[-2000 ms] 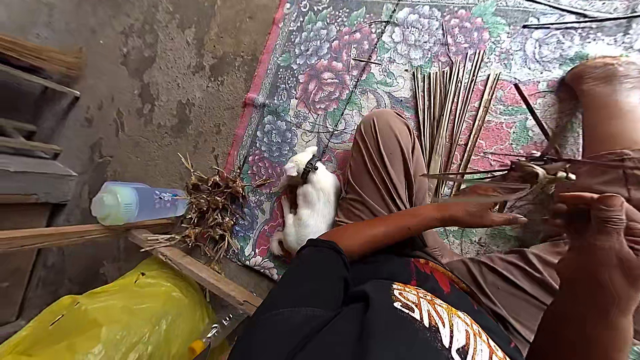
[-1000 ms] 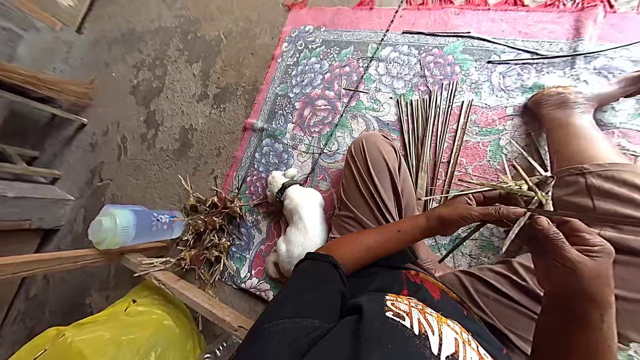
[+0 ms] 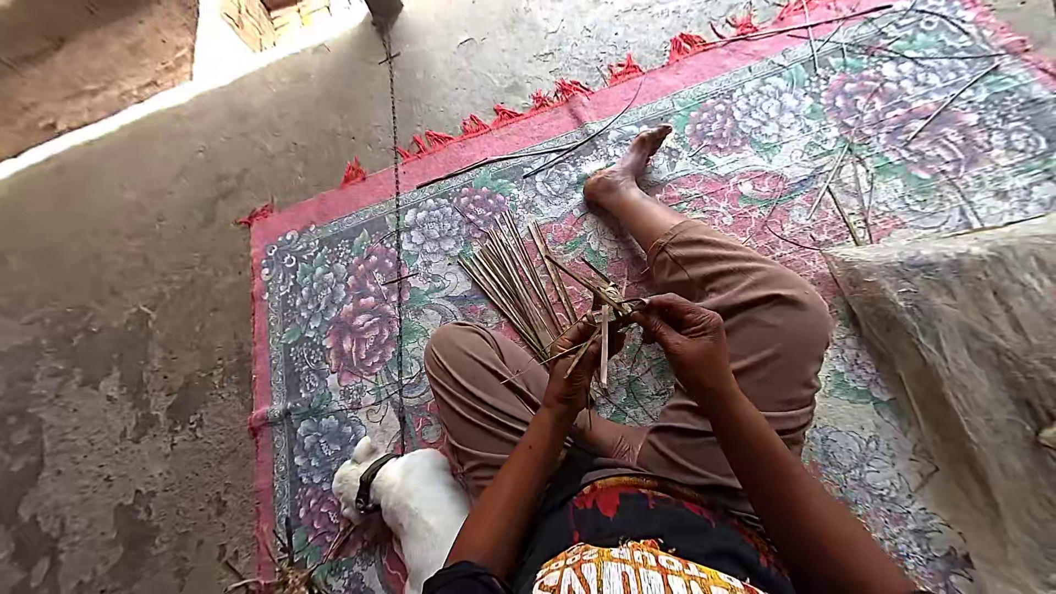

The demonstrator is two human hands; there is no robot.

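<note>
Between my hands, above my crossed legs, is a small woven piece of flat plant strips [image 3: 610, 304], with loose ends sticking out several ways. My left hand [image 3: 575, 355] grips its left side, fingers curled round the strips. The fingertips of my right hand [image 3: 681, 330] pinch a strip at its right edge. Just beyond my left hand, a fanned bundle of thin dry stalks [image 3: 513, 276] lies on the floral rug. Part of the weave is hidden by my fingers.
A small white animal with a dark collar [image 3: 421, 503] lies at my left on the flowered rug [image 3: 330, 247]. A dark chain or cord [image 3: 397, 206] runs across the rug. Thin sticks [image 3: 858, 198] are scattered ahead right. A grey-brown sheet-like covering [image 3: 957, 330] lies at right, and bare floor [image 3: 107, 289] at left.
The view has swung a lot to the right. Both hands stay on the woven piece. The white animal's head was higher two seconds ago and its body has shifted.
</note>
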